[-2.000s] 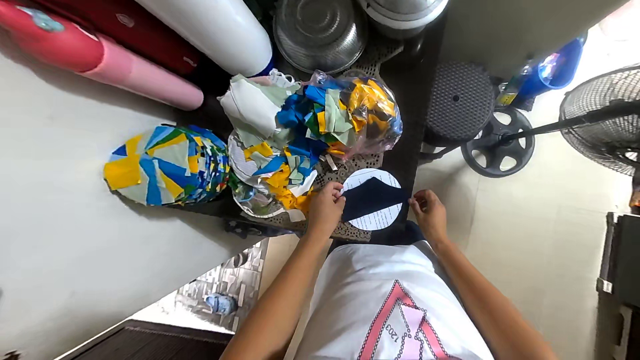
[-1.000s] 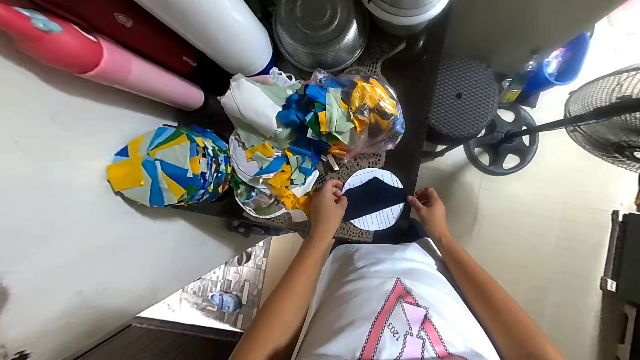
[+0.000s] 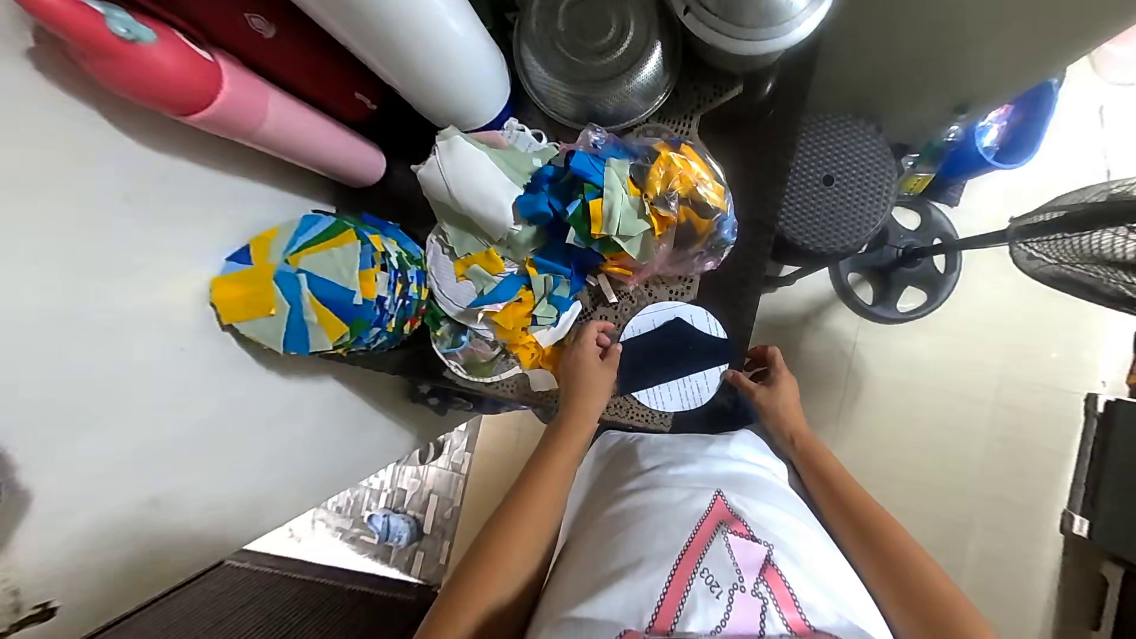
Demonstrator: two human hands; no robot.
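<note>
A black fabric piece (image 3: 670, 353) lies across a round white paper disc (image 3: 683, 397) that bears print, near the table's front edge. My left hand (image 3: 590, 368) pinches the cloth's left end between thumb and fingers. At the disc's right side, my right hand (image 3: 768, 386) has its thumb and fingers at the cloth's other end. Just beyond my left hand, yellow, blue and grey-green scraps (image 3: 524, 311) lie heaped, and a clear plastic bag (image 3: 701, 213) holds more of them. Left of these stands a stack of multicoloured pieced rounds (image 3: 319, 284).
Metal pots (image 3: 596, 62) and white and pink cylindrical containers (image 3: 288, 133) stand at the back. To the right are a dark stool (image 3: 837, 186), a standing fan (image 3: 1078, 235) and a blue bin (image 3: 1003, 133). A pale wall (image 3: 106, 355) borders the left side.
</note>
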